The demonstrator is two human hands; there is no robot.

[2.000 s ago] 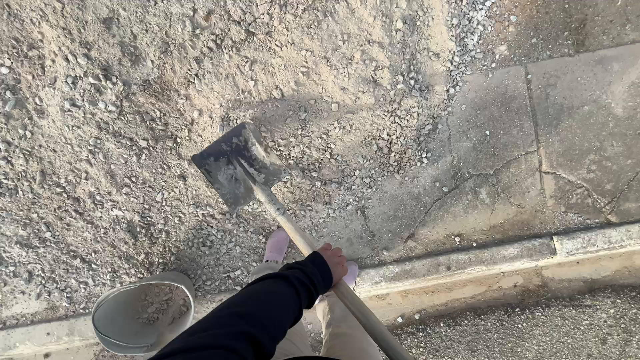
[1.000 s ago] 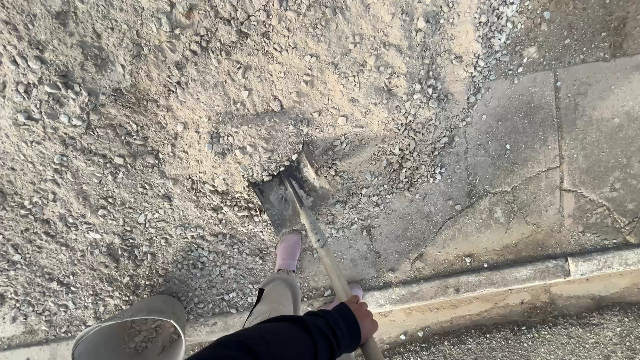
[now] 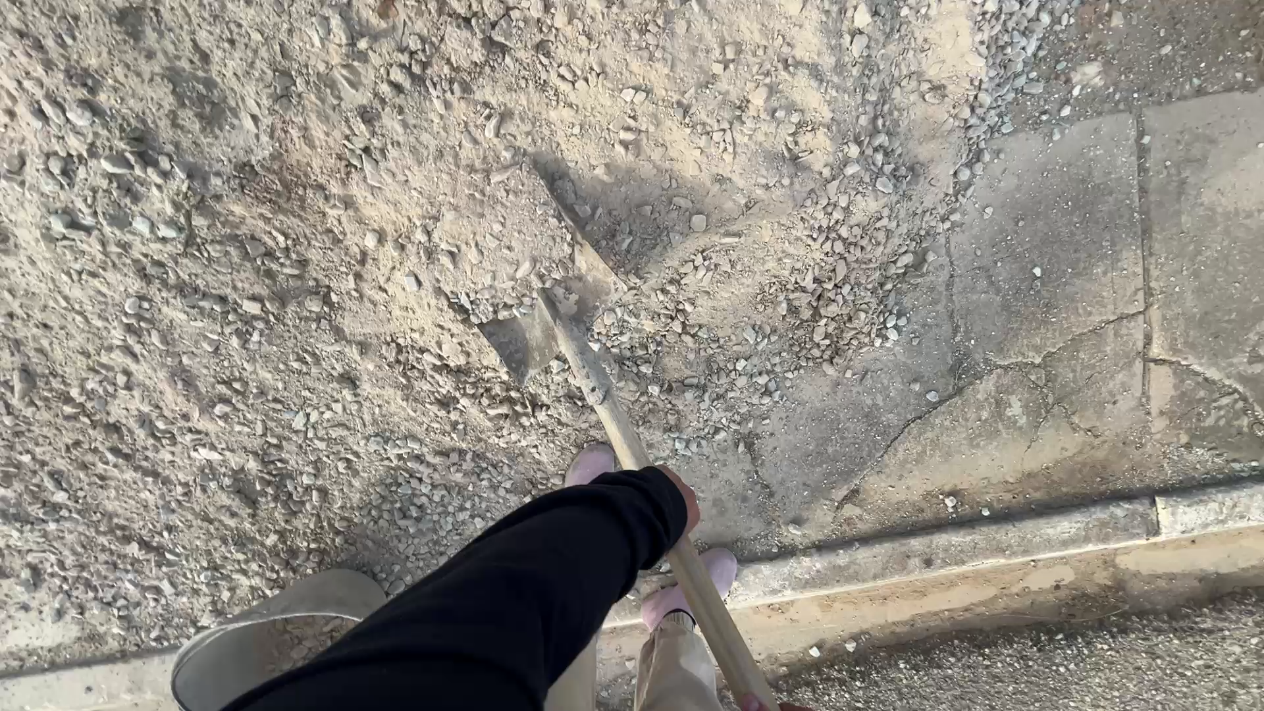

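Note:
A shovel with a wooden handle (image 3: 624,434) slants up from the bottom edge. Its metal blade (image 3: 523,341) lies in the gravel, with loose stones and dust over much of it. My left hand (image 3: 683,502), at the end of a dark sleeve, is closed around the middle of the handle and partly hidden by the sleeve. Only a few fingers of my right hand (image 3: 765,704) show at the bottom edge, around the lower handle. Gravel mixed with sandy dirt (image 3: 395,247) surrounds the blade.
A bucket (image 3: 237,642) with some rubble inside stands at the lower left, partly behind my sleeve. A concrete curb (image 3: 938,553) runs along the bottom, beside my pink shoes (image 3: 681,592). Cracked concrete slabs (image 3: 1047,237) lie at the right.
The shovel blade has moved up and away from my feet into the gravel, and stones now cover much of it. My right hand has come into view at the bottom edge.

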